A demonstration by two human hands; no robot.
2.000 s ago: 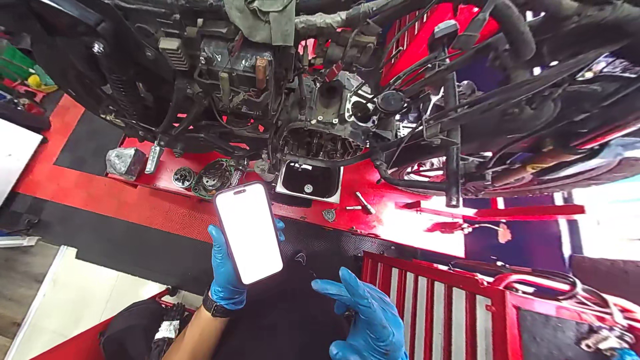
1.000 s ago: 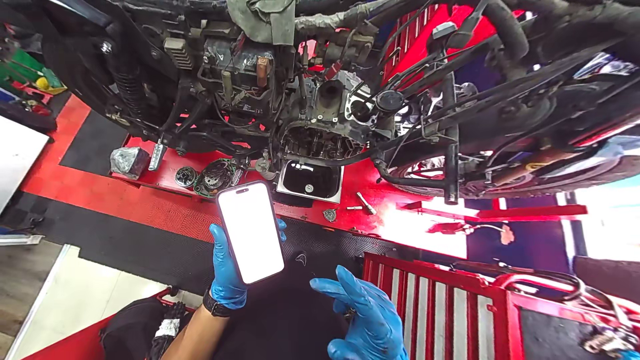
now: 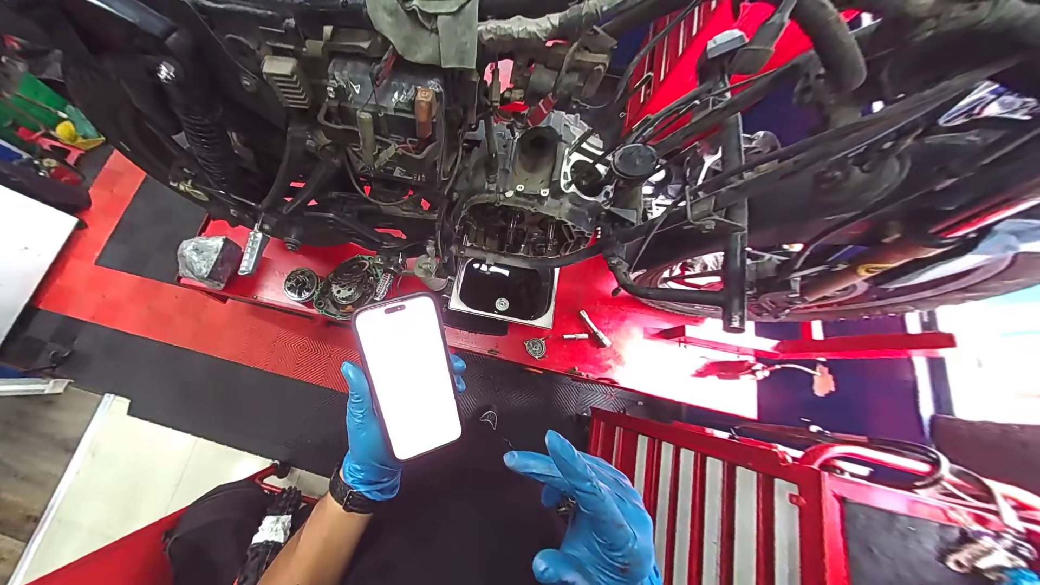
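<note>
My left hand point(image 3: 367, 443), in a blue glove, is closed around a smartphone point(image 3: 409, 376) whose screen glows plain white. To the right of the phone is my right hand point(image 3: 597, 516), also gloved in blue, with its fingers spread; a small dark metal part point(image 3: 566, 505) shows near its palm, and whether it is gripped is unclear. Beyond both hands stands a partly dismantled motorcycle with an opened engine case point(image 3: 524, 227). Below the engine, a pan of dark liquid point(image 3: 504, 292) sits on a red lift platform point(image 3: 569, 357).
An engine cover point(image 3: 351, 284), a round metal part point(image 3: 301, 284) and a plastic-wrapped item point(image 3: 209, 260) lie on the platform's left part. Small metal pieces point(image 3: 595, 328) lie right of the pan. A red slatted metal frame point(image 3: 707, 487) stands at the lower right, beside cables point(image 3: 886, 455).
</note>
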